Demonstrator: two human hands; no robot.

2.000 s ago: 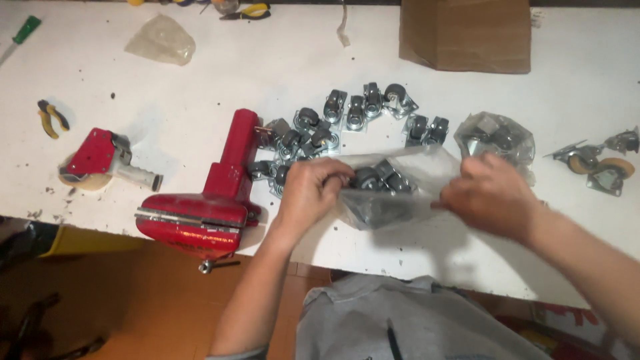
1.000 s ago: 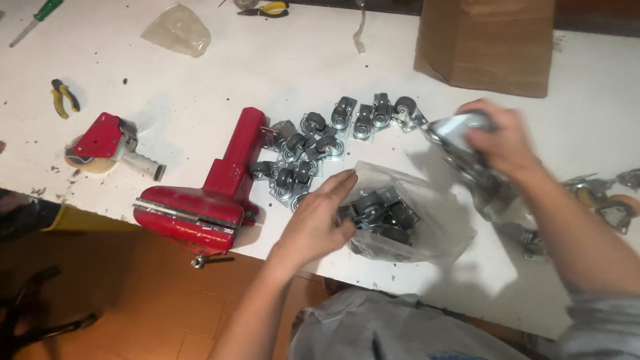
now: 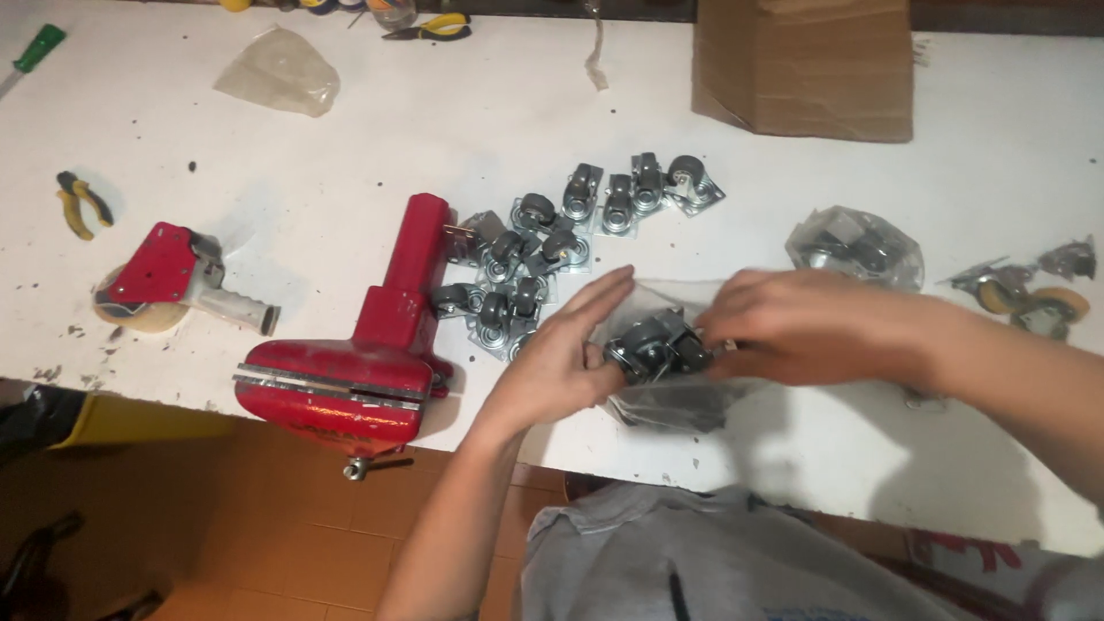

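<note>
A clear plastic bag (image 3: 673, 405) with several swivel casters (image 3: 651, 345) in it lies near the table's front edge. My left hand (image 3: 565, 354) is at the bag's left side, its fingers around the rim and against the casters. From the right, my right hand (image 3: 776, 328) reaches to the bag's opening, fingers curled beside a caster; whether it grips a caster or the plastic is hidden. Loose casters with grey wheels and metal plates (image 3: 526, 250) stand in a cluster behind and left of the bag. Another plastic bag of casters (image 3: 854, 248) sits behind my right wrist.
A red bench vise (image 3: 336, 379) stands left of the casters. Further left are a tape dispenser (image 3: 164, 276) and yellow-black pliers (image 3: 84, 205). Brown cardboard (image 3: 806, 69) lies at the back, an empty plastic bag (image 3: 280, 73) at back left. Casters with orange-tan wheels (image 3: 1048, 310) lie at right.
One second ago my right hand held a metal-plated caster up to the right of the bag; now it is at the bag's opening. My left hand has stayed at the bag's left side.
</note>
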